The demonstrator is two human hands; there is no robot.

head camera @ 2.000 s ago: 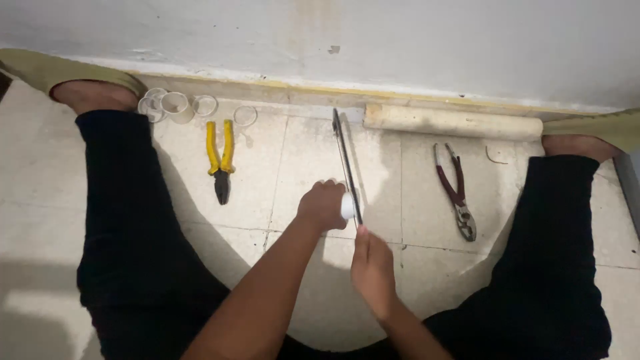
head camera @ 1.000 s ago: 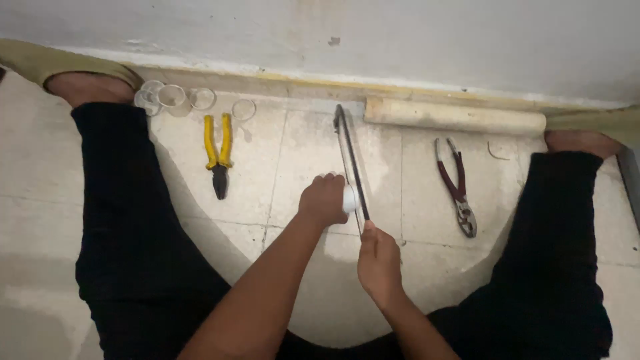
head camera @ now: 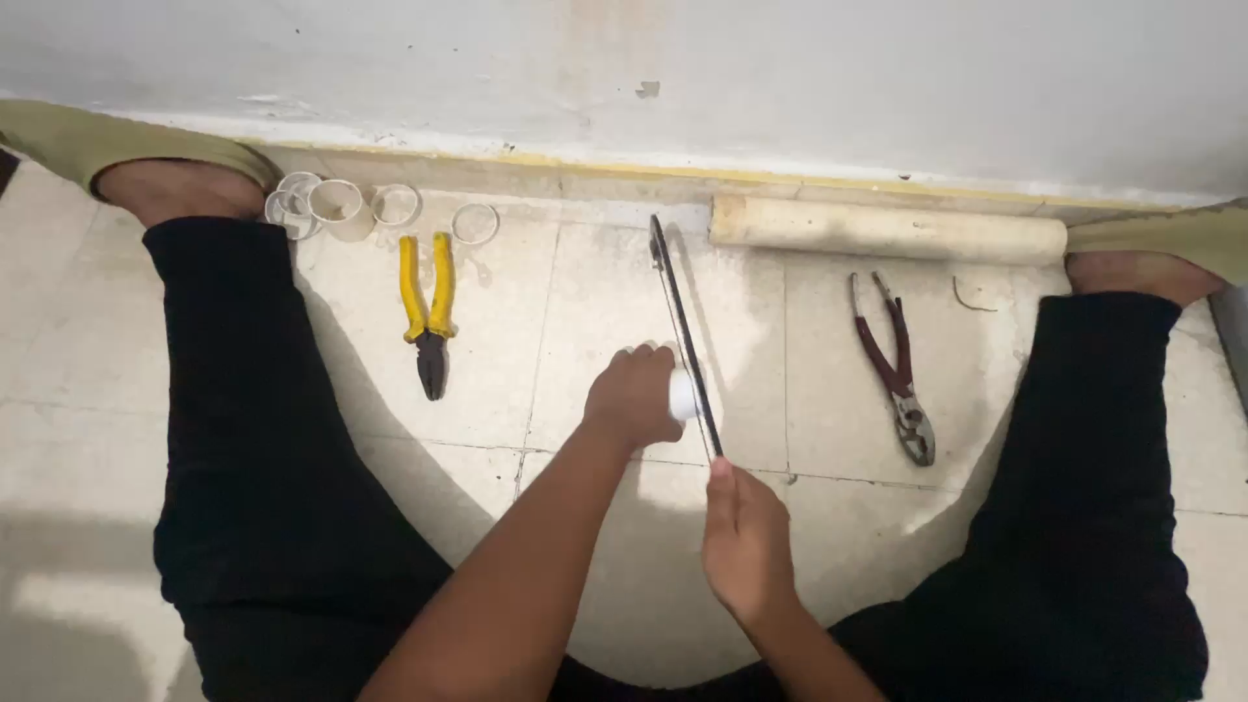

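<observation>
My left hand (head camera: 636,398) grips a short white plastic pipe (head camera: 684,394) against the tiled floor, its end showing at the right of the fingers. In my right hand (head camera: 749,534) is the near end of a hacksaw (head camera: 684,327), whose handle the fingers hide. The saw's frame and thin blade point away from me toward the wall, and the blade lies across the pipe just beside my left hand. How deep the blade sits in the pipe cannot be seen.
Yellow-handled combination pliers (head camera: 428,317) lie at the left, below several cut pipe rings (head camera: 341,207). Slip-joint pliers (head camera: 895,370) with dark red grips lie at the right, under a long cream pipe (head camera: 887,229) along the wall. A thin curved strip (head camera: 973,295) is nearby. My legs flank everything.
The hacksaw and my right hand have shifted slightly along the blade's line between frames. My left hand keeps its hold on the white pipe.
</observation>
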